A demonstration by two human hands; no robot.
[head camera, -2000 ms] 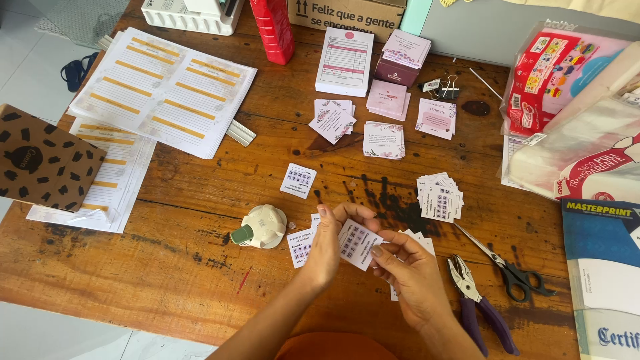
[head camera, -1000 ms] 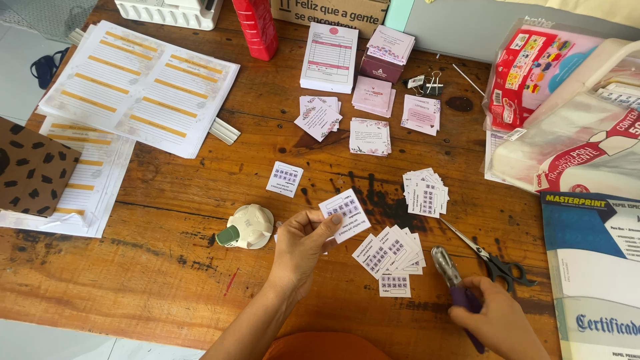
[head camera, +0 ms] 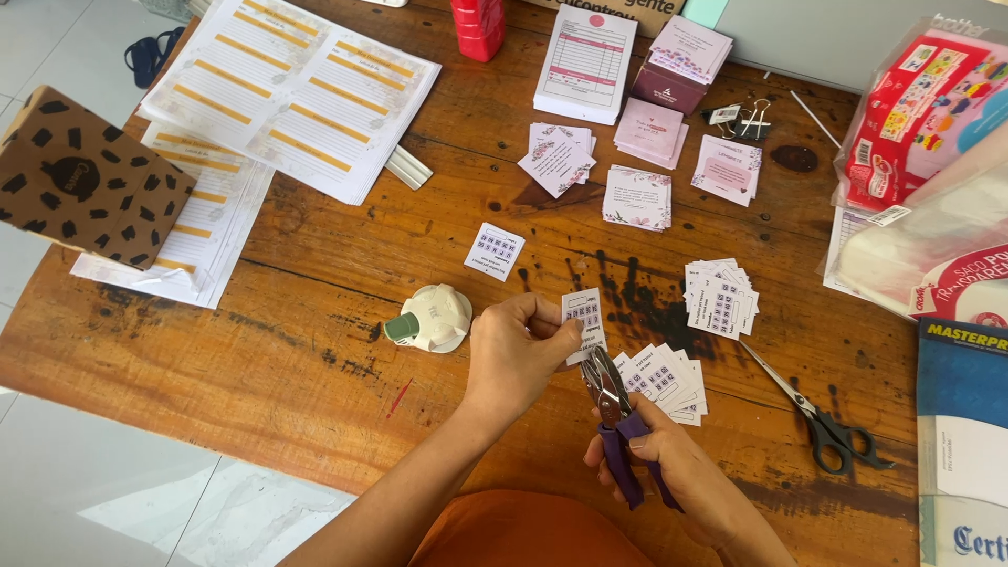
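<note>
Between the thumb and fingers of my left hand (head camera: 516, 354) is a small white printed card (head camera: 583, 315), held upright. My right hand (head camera: 669, 461) grips the purple handles of a metal single-hole punch (head camera: 610, 394), whose jaws meet the card's lower edge. Whether the jaws are closed through the card cannot be told. A fanned pile of similar cards (head camera: 669, 382) lies just behind the punch, partly hidden by it. Another pile (head camera: 720, 303) sits farther right, and a single card (head camera: 494, 251) lies beyond my left hand.
Black-handled scissors (head camera: 819, 417) lie at right, near plastic packages (head camera: 890, 252). A cream and green plastic object (head camera: 435, 319) is left of my left hand. Small card stacks (head camera: 638, 197), a form pad (head camera: 587, 63) and binder clips (head camera: 744, 122) stand behind; printed sheets (head camera: 291, 102) and a spotted box (head camera: 94, 181) are left.
My right hand has picked up the hole punch from the table's right side and brought it to the card in my left hand. Two seconds ago both hands were at the card.
</note>
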